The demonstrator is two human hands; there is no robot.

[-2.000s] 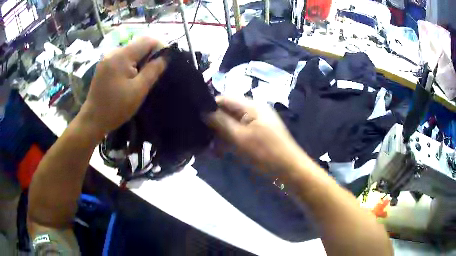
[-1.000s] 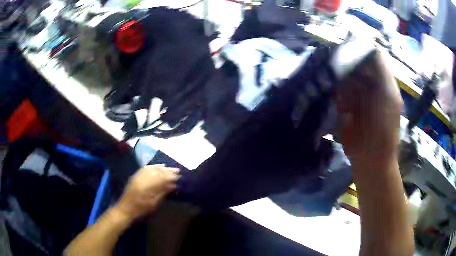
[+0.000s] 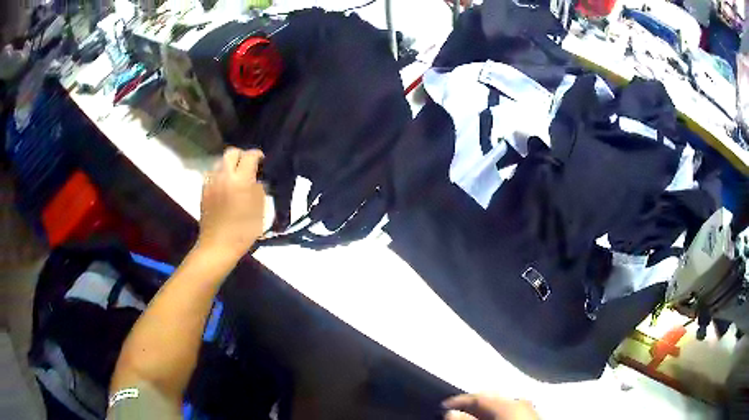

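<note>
A navy-black garment panel with a small pale label lies over the white table, left of the sewing machine head. Pale grey-blue areas show among its folds. A stack of dark pieces with white edges lies to the left, with a red round object on top. My left hand is at the stack's near left edge, fingers curled; whether it grips cloth is unclear. My right hand is cut off by the bottom edge, low in front of the table; its hold is hidden.
Orange crossed tape is on the machine bed at right. A blue-framed container with dark and pale cloth stands below the table at left, near an orange-red object. Another cluttered table with a yellow edge is behind.
My left hand has moved up from below the table edge to the stack. My right hand has dropped from the upper right to the bottom edge. The dark cloth stretched between them now lies flat.
</note>
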